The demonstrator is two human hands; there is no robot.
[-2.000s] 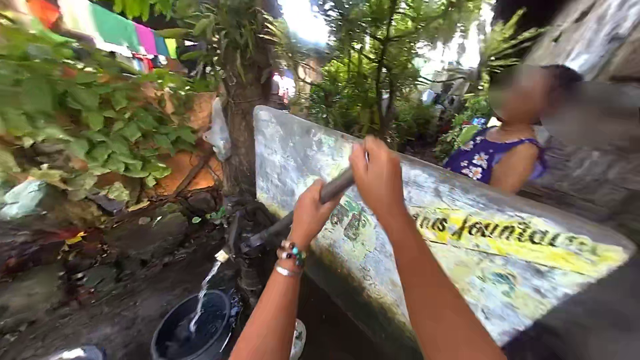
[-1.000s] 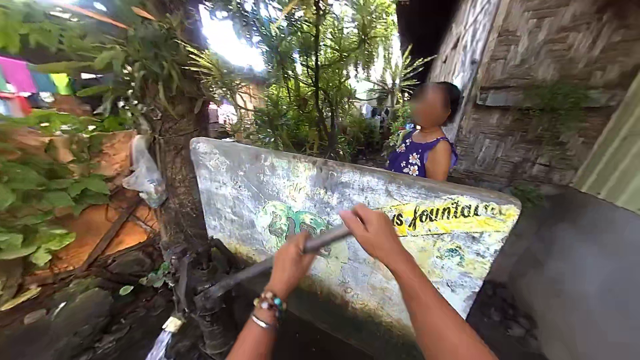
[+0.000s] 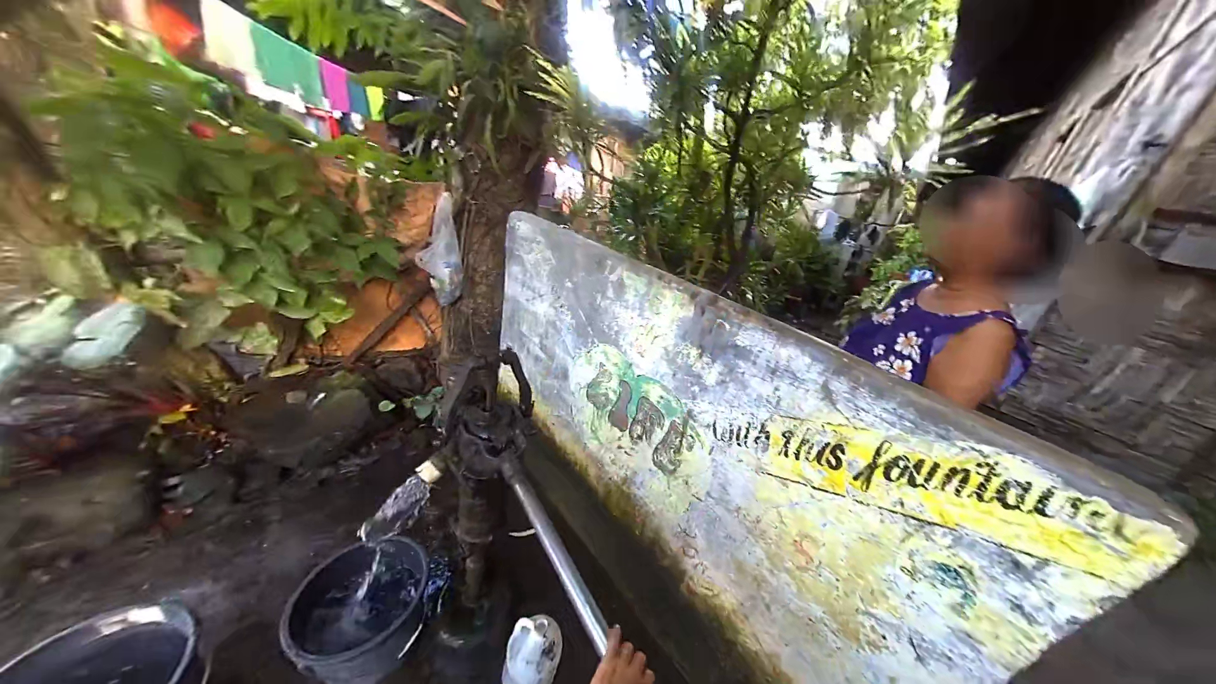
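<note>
Low in the view, one hand grips the end of the metal handle of a hand water pump; from its place I take it to be my right hand, and my left hand does not show. The handle slants down to the right from the pump head. Water pours from the pump's pale spout into a dark plastic bucket on the ground, which holds water.
A second dark basin stands at the lower left, and a white container beside the pump. A painted concrete wall runs to the right, with a person behind it. A tree trunk with a hanging plastic bag rises behind the pump.
The pump handle has swung down from its raised position in front of the wall. Both hands were on it earlier; only one shows now. The view has shifted.
</note>
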